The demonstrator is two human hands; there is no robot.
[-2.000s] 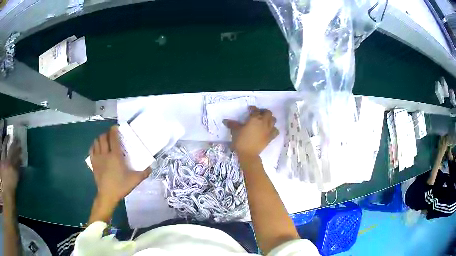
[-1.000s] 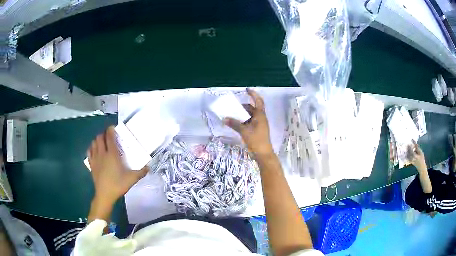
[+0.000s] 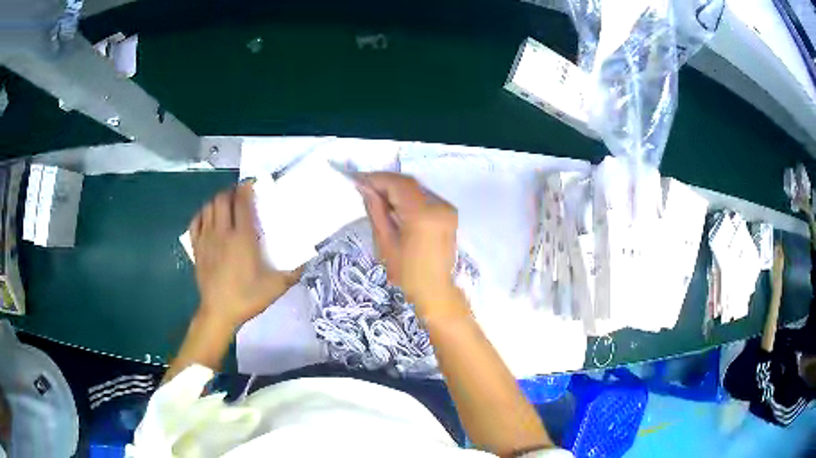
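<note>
My left hand (image 3: 234,255) lies over and grips an open white box (image 3: 273,210) at left of centre; a corner shows left of my fingers. My right hand (image 3: 407,228) is at centre, fingers pinched on a thin white piece, apparently a folded leaflet (image 3: 344,170), at the box's right side. The white surfaces are washed out, so their edges and the box's inside cannot be told apart. A heap of coiled white-grey cables (image 3: 371,313) lies below my right hand, partly hidden by it, on the white work sheet (image 3: 277,344).
White box stacks (image 3: 635,259) stand right of the sheet. A clear plastic bag (image 3: 640,98) hangs over the belt, near a white box (image 3: 550,85) there. A grey metal support (image 3: 116,107) crosses upper left. White boxes (image 3: 54,206) stand left. People sit at both sides.
My right hand has lifted the small white piece from the sheet's far part and moved left to the box. A white box has appeared on the belt near the hanging bag. The view has shifted slightly.
</note>
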